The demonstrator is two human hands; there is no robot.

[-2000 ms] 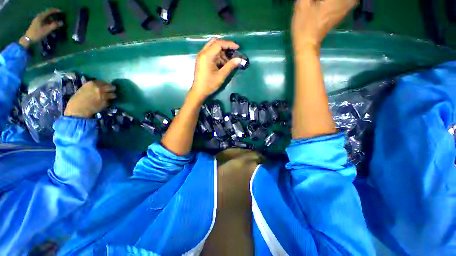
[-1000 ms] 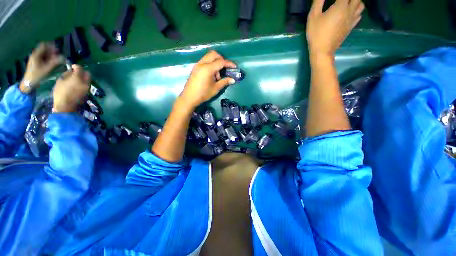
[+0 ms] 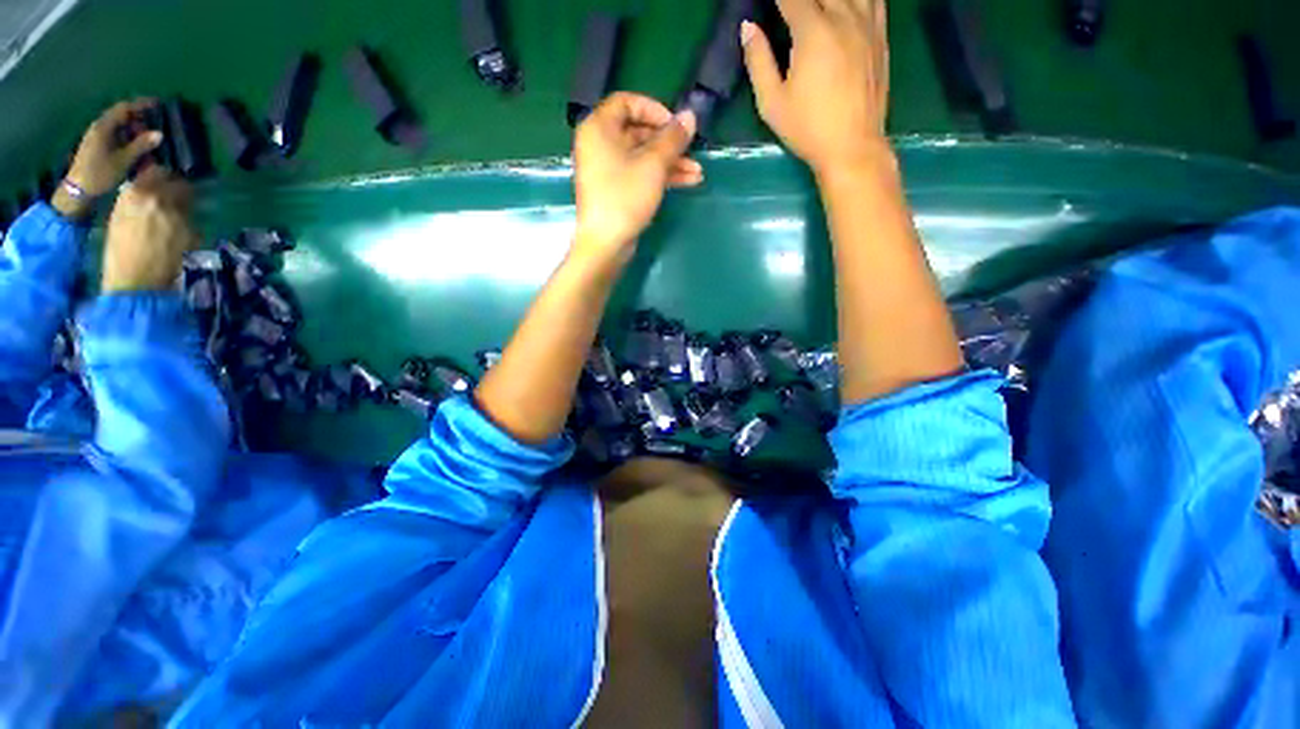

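Note:
My left hand [image 3: 627, 168] is over the belt edge, thumb and fingers pinched on a small black part [image 3: 699, 108], mostly hidden. The part is at the near end of a long black housing [image 3: 721, 60] lying on the belt. My right hand [image 3: 830, 88] reaches over the belt beside this housing, its thumb at the housing's upper part. Its other fingertips are cut off by the top edge, so its grip is unclear. Small black parts [image 3: 659, 410] lie in a loose heap near my body.
The green belt [image 3: 891, 107] carries several other long housings [image 3: 377, 97]. A glossy green ledge [image 3: 471, 249] lies between belt and heap. At left, a neighbour's hands [image 3: 143, 235] are at the belt and another heap. Crinkly clear plastic [image 3: 998, 321] and a blue sleeve [image 3: 1183, 413] are at right.
My left hand has moved up from the ledge to the belt edge with the small part. My right hand has moved left. The housings on the belt have shifted left.

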